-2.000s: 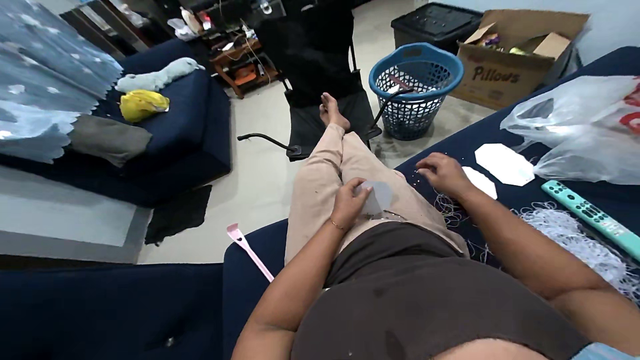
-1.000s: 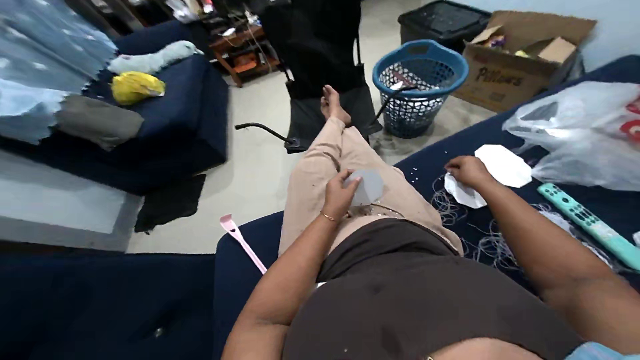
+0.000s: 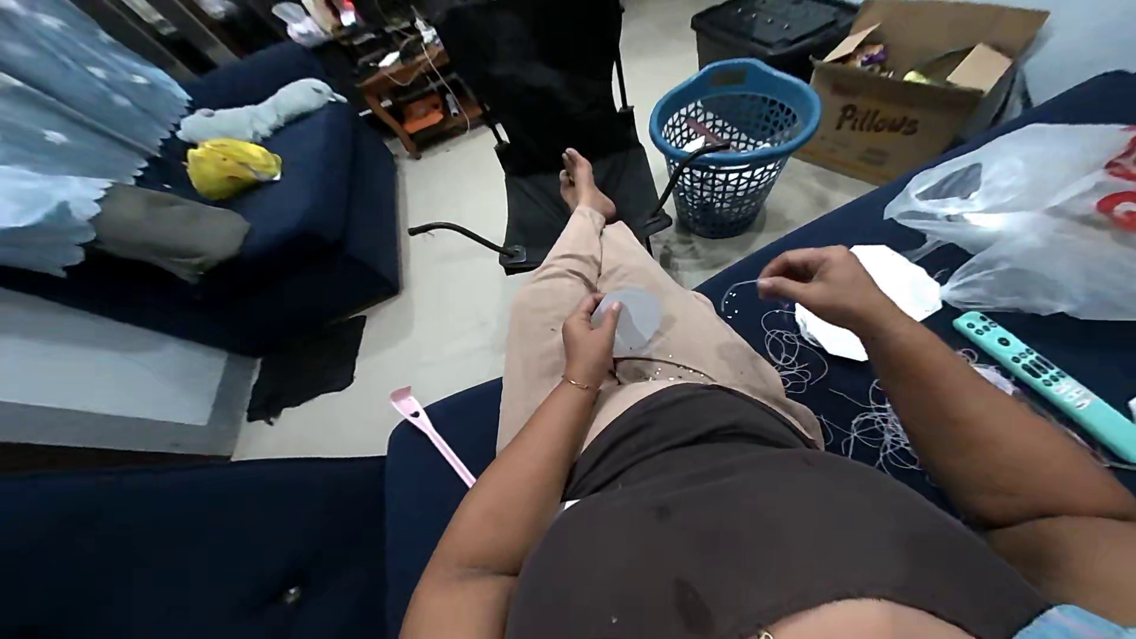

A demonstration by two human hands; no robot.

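My left hand (image 3: 593, 335) rests over my lap, its thumb and fingers gripping the edge of a thin, pale grey round disc (image 3: 635, 319). To the right, my right hand (image 3: 812, 282) pinches a thin pale thread (image 3: 738, 286) that curves down from the fingertips. White paper-like pieces with angled corners (image 3: 901, 282) lie on the dark blue couch, beside and partly behind that hand. Loose tangled thread (image 3: 879, 430) is spread on the couch below my right hand and under the forearm. Tiny shiny bits (image 3: 674, 366) are scattered on my trousers near a dark thin cord.
A teal remote control (image 3: 1047, 377) and a clear plastic bag (image 3: 1021, 222) lie at the right. A pink long-handled tool (image 3: 432, 437) rests at the couch's left edge. Beyond my legs stand a black folding chair (image 3: 568, 204), a blue laundry basket (image 3: 728, 160) and a cardboard box (image 3: 879, 124).
My right hand has moved away from the white pieces, up and to the left, and a thread now shows at its fingertips. My left hand still holds the disc.
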